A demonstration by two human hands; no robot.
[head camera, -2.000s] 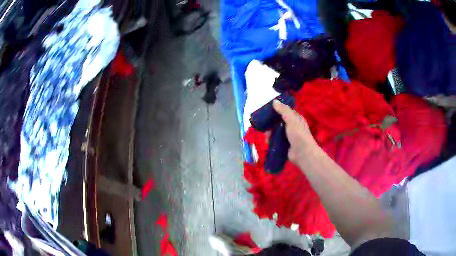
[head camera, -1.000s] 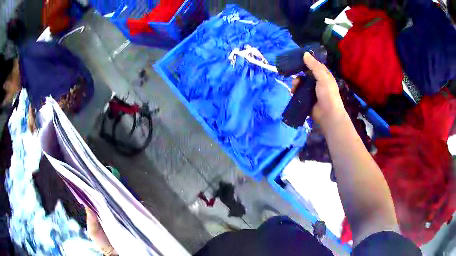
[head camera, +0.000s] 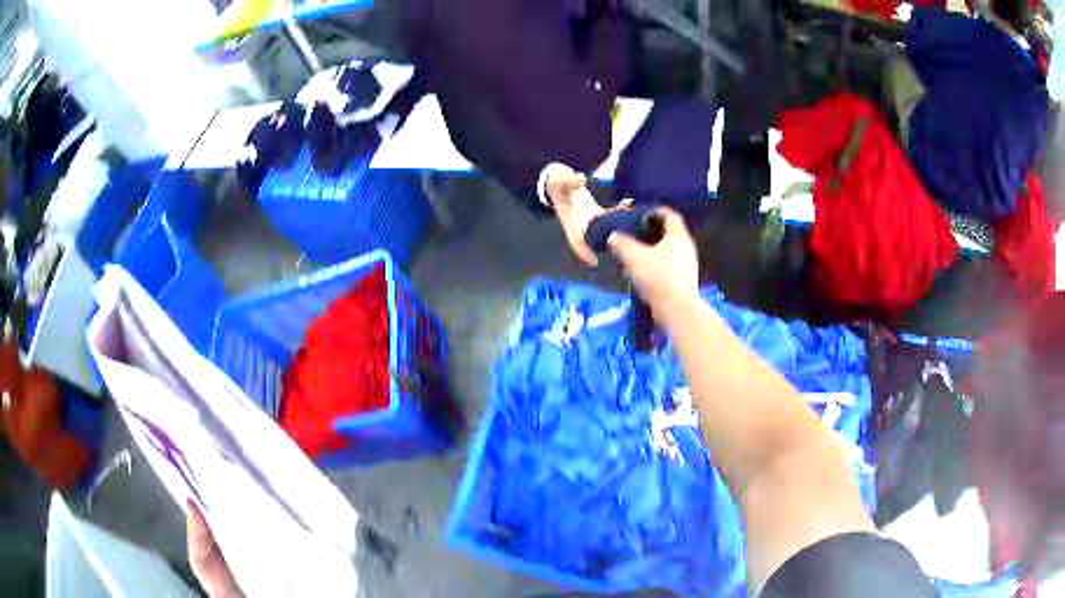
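My right hand [head camera: 666, 266] is stretched forward over the crate of blue garments and holds dark thread cones [head camera: 619, 229]. One cone points left; another dark one hangs below the hand, partly hidden. Another person's hand [head camera: 570, 210], with a band at the wrist, is at the far end of the upper cone; whether it grips the cone is unclear. My left hand [head camera: 208, 556] is at the lower left, mostly hidden, holding a thick pad of folded paper sheets [head camera: 234, 450] from below.
A blue crate [head camera: 418, 380] holds red fabric. Blue garments [head camera: 584, 432] fill another crate in front. More blue crates [head camera: 345, 210] stand at the back left. Red bundles [head camera: 870, 222] and a navy bundle [head camera: 979, 111] are at the right. A person in dark clothes [head camera: 514, 88] stands ahead.
The view has swung up and left. My right hand with the cones has moved from over the red heap, past the blue garments, to the other person's hand. The paper pad has come into view.
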